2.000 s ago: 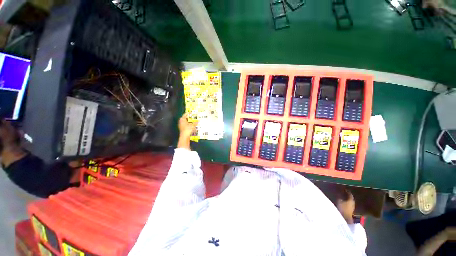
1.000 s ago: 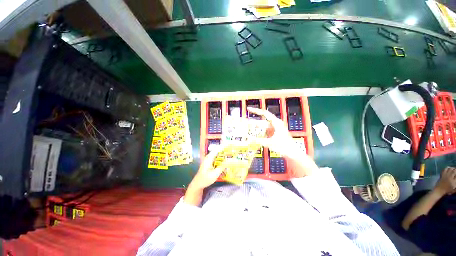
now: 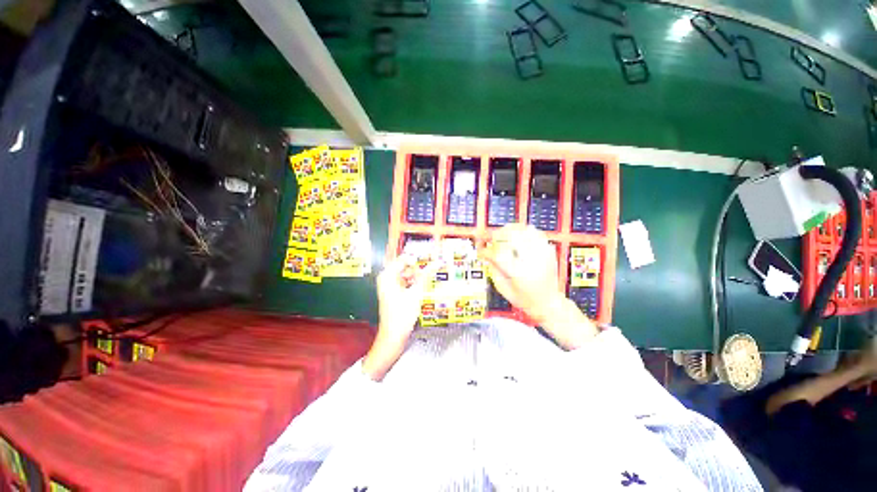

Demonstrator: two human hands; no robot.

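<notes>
My left hand (image 3: 399,293) holds a yellow and white label sheet (image 3: 455,288) by its left side, over the near left part of the phone tray. My right hand (image 3: 524,269) is at the sheet's upper right corner, its fingers closed together; whether it grips the sheet or a label is too blurred to tell. The red phone tray (image 3: 610,235) lies flat. Its far row holds keypad phones (image 3: 545,195) with dark screens. A phone at the near right (image 3: 585,279) has a yellow label on its screen. My hands and the sheet hide most of the near row.
Spare label sheets (image 3: 328,216) lie left of the tray. Stacked red trays (image 3: 192,404) and a dark open case with wires (image 3: 144,192) are at left. A white slip (image 3: 637,243), white box (image 3: 790,202), black hose (image 3: 848,240) and another person's arm (image 3: 817,387) are at right.
The view has shifted. My left hand has brought the sheet more upright and flatter. My right hand has moved down from over the far row to the sheet's upper right corner.
</notes>
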